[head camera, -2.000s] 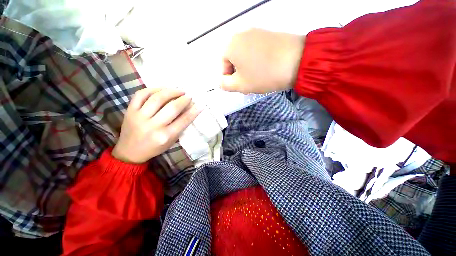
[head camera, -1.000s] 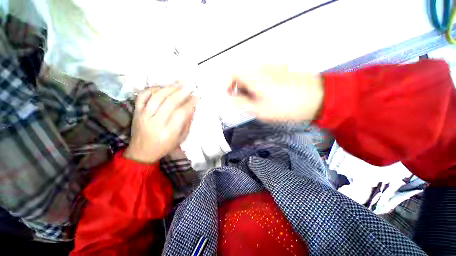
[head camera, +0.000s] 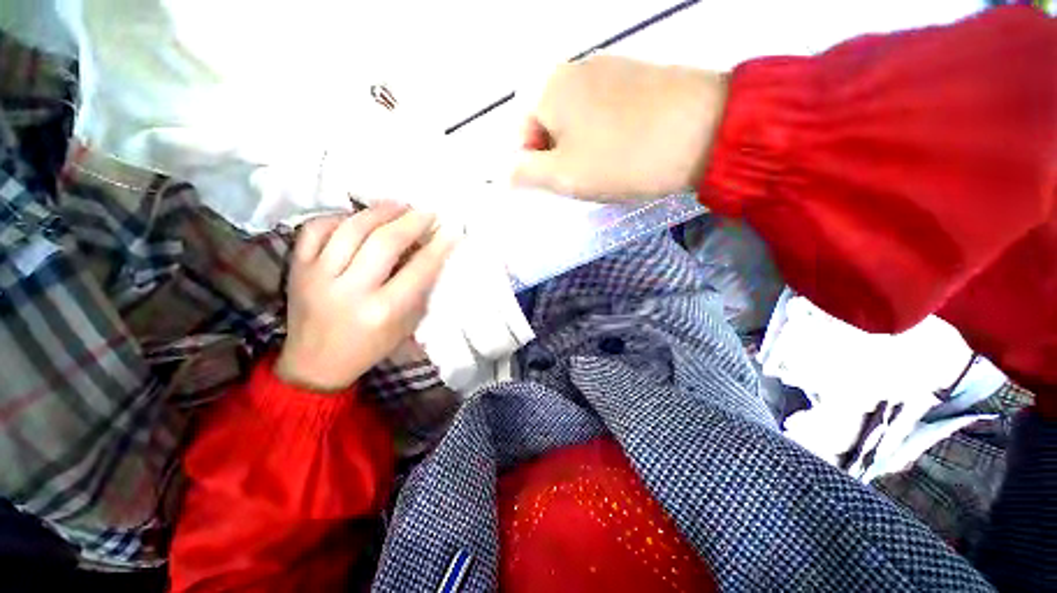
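My left hand lies palm down at centre-left, fingers bent over the edge of the beige plaid fabric and white fabric, pressing or gripping them. The white fabric hangs in folds over the table's near edge. My right hand is right of centre with curled fingers, over the white table; it is overexposed, and I cannot tell whether something thin is between the fingertips. Thin white lining is bunched at the upper left.
A steel ruler lies along the table's near edge. A long dark line runs diagonally across the white top. A small dark metal-like piece shows at upper centre-left. White and plaid pieces lie at lower right.
My right hand moved up and left from its blurred position a second ago, back near its earlier place. My left hand stays on the fabric. The view has shifted, and the ring handles have left the picture.
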